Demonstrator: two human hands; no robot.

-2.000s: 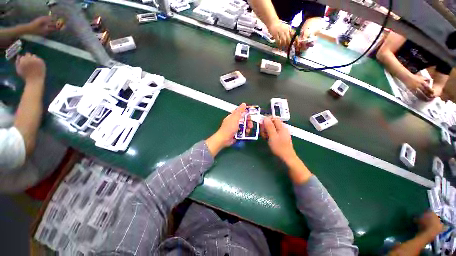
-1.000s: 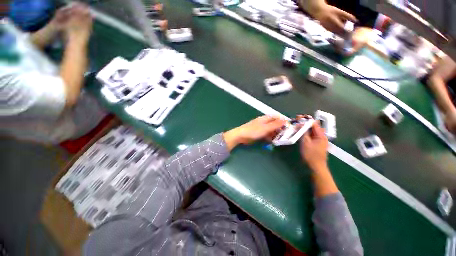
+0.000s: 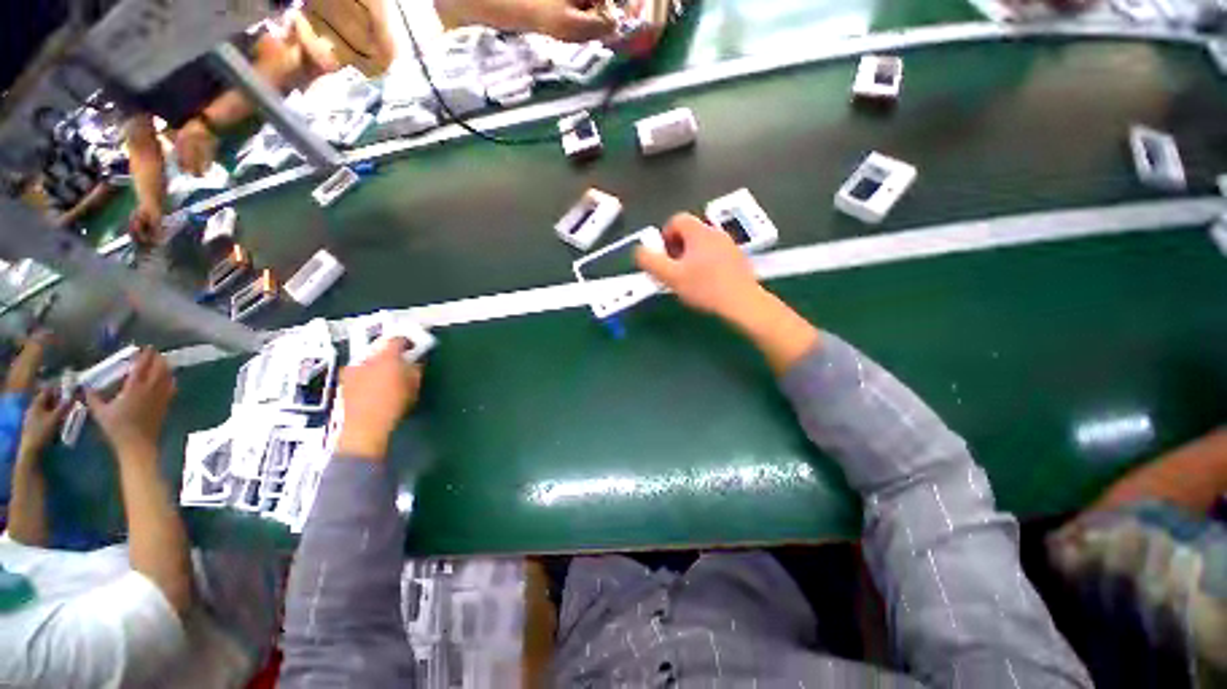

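My right hand (image 3: pixel 711 268) holds a white front cover (image 3: pixel 622 273) by its right end, over the rail at the belt's near edge. The green belt shows through its window. A small blue battery (image 3: pixel 615 326) shows just below the cover; whether a housing lies under it I cannot tell. My left hand (image 3: pixel 378 393) is at the right side of the pile of front covers (image 3: pixel 276 424), with its fingers on a white windowed part (image 3: pixel 393 333) at the pile's upper right. Whether that part is lifted I cannot tell.
The dark green belt (image 3: pixel 794 135) carries several spaced white units, one (image 3: pixel 740 221) just beyond my right hand. The pale rail (image 3: pixel 942 245) runs along its near side. A carton of white parts (image 3: pixel 464 622) stands below the bench edge. Other workers' hands show at left and far side.
My view has turned left. My left hand has left the part held between both hands and moved to the cover pile. My right hand keeps the white cover, now flatter over the rail.
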